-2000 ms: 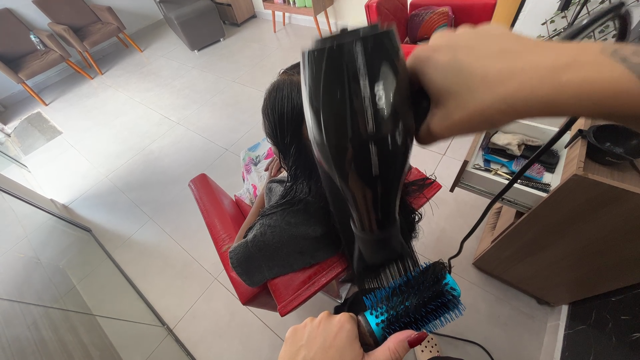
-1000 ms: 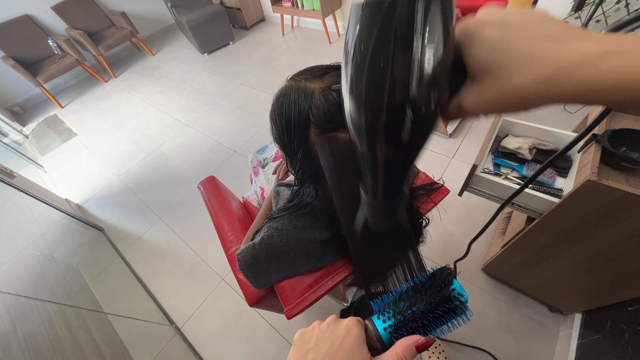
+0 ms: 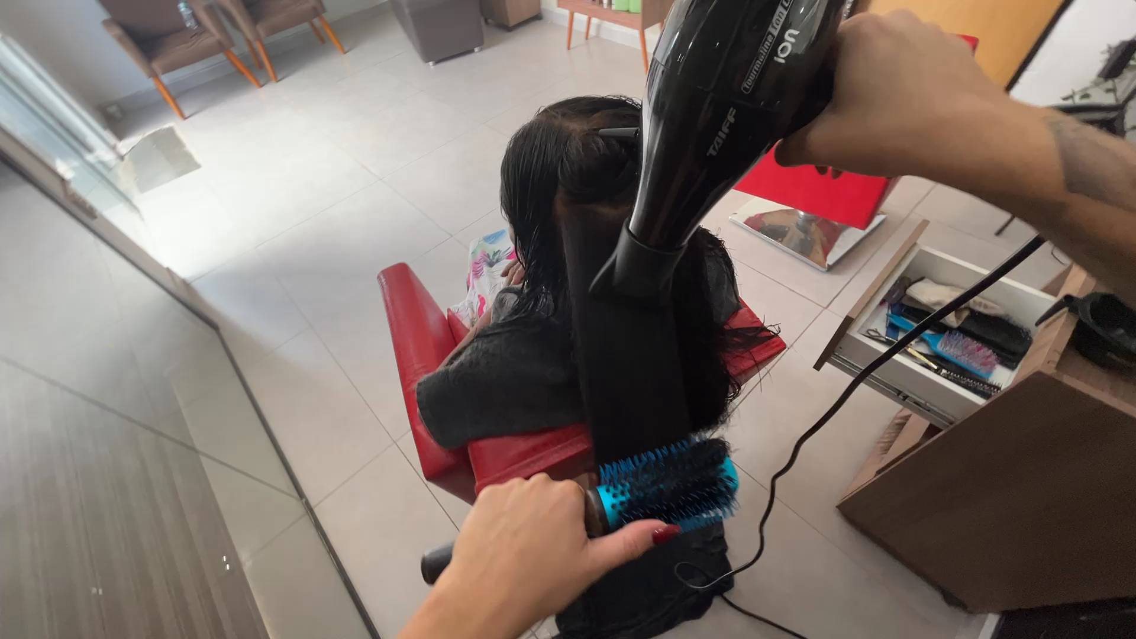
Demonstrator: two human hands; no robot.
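Note:
My right hand (image 3: 887,98) grips the handle of a black Taiff hair dryer (image 3: 728,115), its nozzle (image 3: 641,264) pointing down against a straight, flat section of dark hair (image 3: 626,355). Below, my left hand (image 3: 532,541) holds a blue round hairbrush (image 3: 667,484) by its dark handle, with the bristles at the lower part of that hair section. A seated person (image 3: 568,169), seen from behind, has hair parted with a clip (image 3: 619,132) on top and a dark towel (image 3: 501,382) over the shoulders. The dryer hides part of the head.
The person sits in a red salon chair (image 3: 532,454). At right, an open drawer (image 3: 941,399) of a wooden cabinet (image 3: 1003,497) holds brushes and combs. The dryer's cord (image 3: 821,422) hangs between. A glass panel (image 3: 133,399) stands at left, brown armchairs (image 3: 177,53) behind.
The hair dryer has moved up along the hair section, away from the brush, and its nozzle is now nearer the head. My left hand still holds the brush low on the hair.

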